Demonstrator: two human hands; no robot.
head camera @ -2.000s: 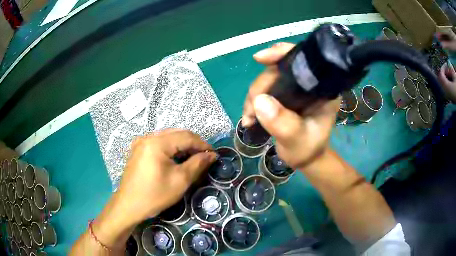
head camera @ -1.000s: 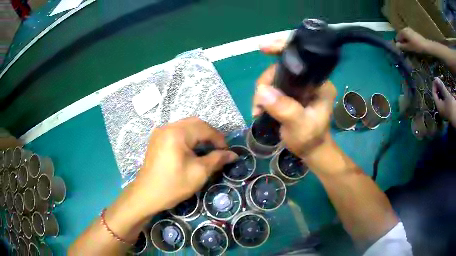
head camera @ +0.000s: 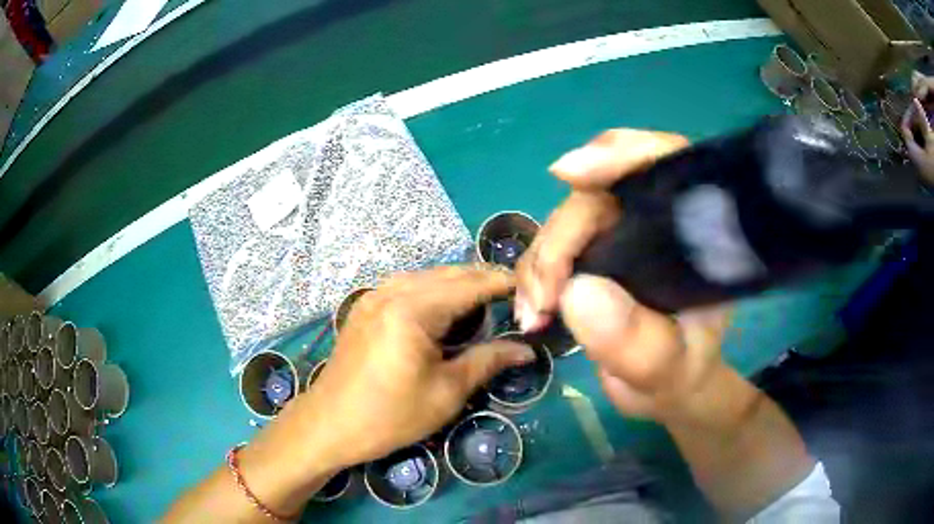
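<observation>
My right hand is closed around a thick black electric screwdriver with a pale label. The tool is tilted, its rear to the right; its tip is hidden by my fingers. My left hand is over the cluster of housings, thumb and index fingertips beside my right fingers; any screw between them is too small to see. One open round housing with a dark spoked hub stands in front. Another housing stands left of my left hand. More are partly hidden under my hands.
A clear bag of speckled silver bits with a white label lies behind the left hand. Many housings stand at far left. At upper right are more housings, a cardboard box and another person's hand. A green conveyor runs behind.
The screwdriver has tilted over with its rear to the right and lower. My left hand has moved right and down. A housing at the bag's front left corner is now visible.
</observation>
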